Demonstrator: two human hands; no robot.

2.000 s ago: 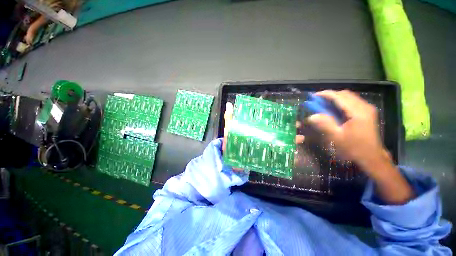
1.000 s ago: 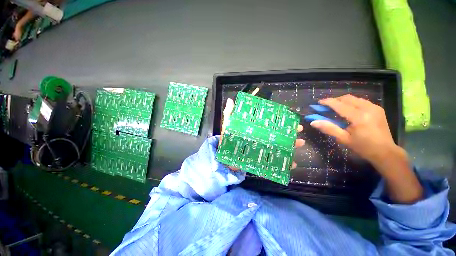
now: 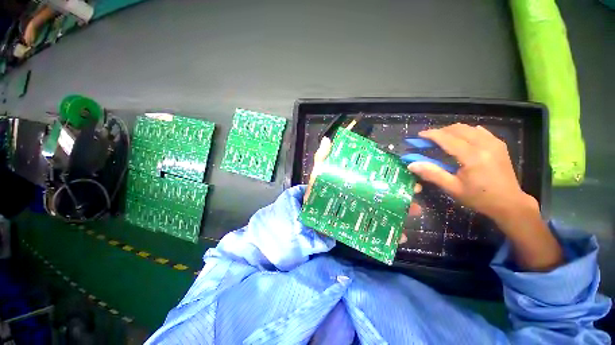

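Observation:
A green circuit board panel (image 3: 361,195) is held tilted over the left part of the black tray (image 3: 431,106). My left hand (image 3: 322,152) grips it from beneath; its fingertips show at the panel's right edge, and the rest is hidden by the panel. My right hand (image 3: 475,165) holds flush cutters by their blue handles (image 3: 431,162), with the handles spread. The cutter tips are at the panel's upper right edge; whether they touch it I cannot tell. Small bright specks lie on the tray floor.
Green panels (image 3: 168,178) lie left of the tray, with a smaller one (image 3: 254,145) nearer. A dark tool (image 3: 361,124) with a yellow mark lies in the tray behind the held panel. A green reel (image 3: 79,111) and cabled equipment stand left. A lime-yellow roll (image 3: 553,87) lies right. Another person's arm shows far left.
The held panel has turned clockwise and moved slightly right and down. The blue cutter handles, seen blurred two seconds ago, are now at its upper right edge.

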